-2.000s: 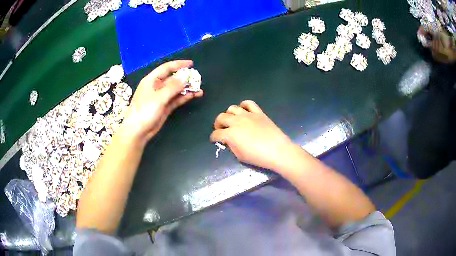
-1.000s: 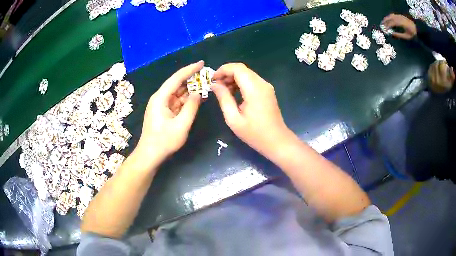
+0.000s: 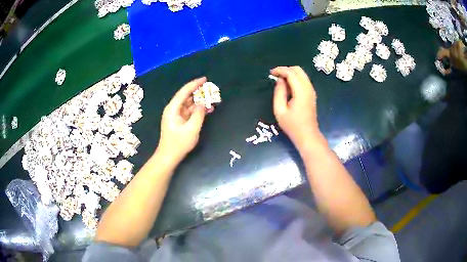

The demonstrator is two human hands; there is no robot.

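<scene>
My left hand (image 3: 182, 120) holds a round white housing (image 3: 207, 94) with brass-coloured specks between thumb and fingers, above the dark green bench. My right hand (image 3: 294, 97) is to the right, apart from the housing, with a small white insert (image 3: 273, 78) pinched at its fingertips. A small loose pile of thin white inserts (image 3: 262, 134) lies on the bench below my right hand. A few more inserts (image 3: 234, 157) lie nearer to me. A large heap of white housings (image 3: 77, 148) lies on the left.
A blue sheet (image 3: 169, 38) lies beyond the bench, beside a green conveyor belt (image 3: 38, 59) with scattered housings. A loose housing cluster (image 3: 361, 48) is at the right. A clear plastic bag (image 3: 33, 212) is at far left. Another person's hand (image 3: 454, 57) and dark clothing show at the right edge.
My right hand has moved right, away from the housing in my left hand, uncovering the insert pile. The other person's reaching hand has left the cluster. Belt housings have shifted up and right.
</scene>
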